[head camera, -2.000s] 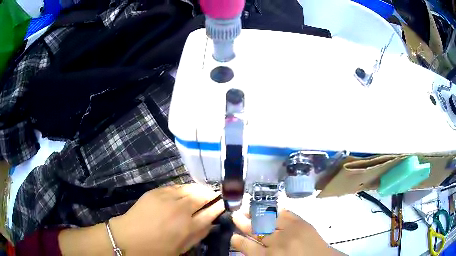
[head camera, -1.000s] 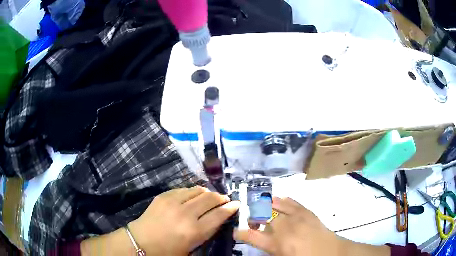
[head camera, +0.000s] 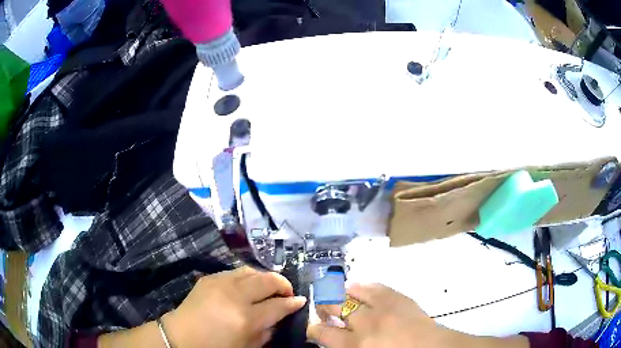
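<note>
The white sewing machine head [head camera: 327,115] spans the centre and right. The black-and-white plaid garment [head camera: 160,228] lies left of the needle area, with black fabric [head camera: 102,136] behind it. A black strip [head camera: 293,329] runs between my hands below the presser foot area. My left hand [head camera: 231,309] pinches the cloth edge at the strip's left side. My right hand [head camera: 374,318], with a yellow ring, is right of the strip, fingers bent and close together beside the grey-blue attachment [head camera: 329,284]; whether they grip the strip is hard to tell.
A mint-green piece [head camera: 517,204] sits on the brown cardboard [head camera: 429,214] on the machine front. An orange-handled tool [head camera: 544,282] and yellow-and-green scissors [head camera: 606,285] lie on the table at right. A pink cone [head camera: 199,19] rises above the head. A green bag [head camera: 12,81] is far left.
The view has shifted, so the machine appears further left. My hands have come close together at the strip below the needle area, and my left fingers now pinch nearer the front.
</note>
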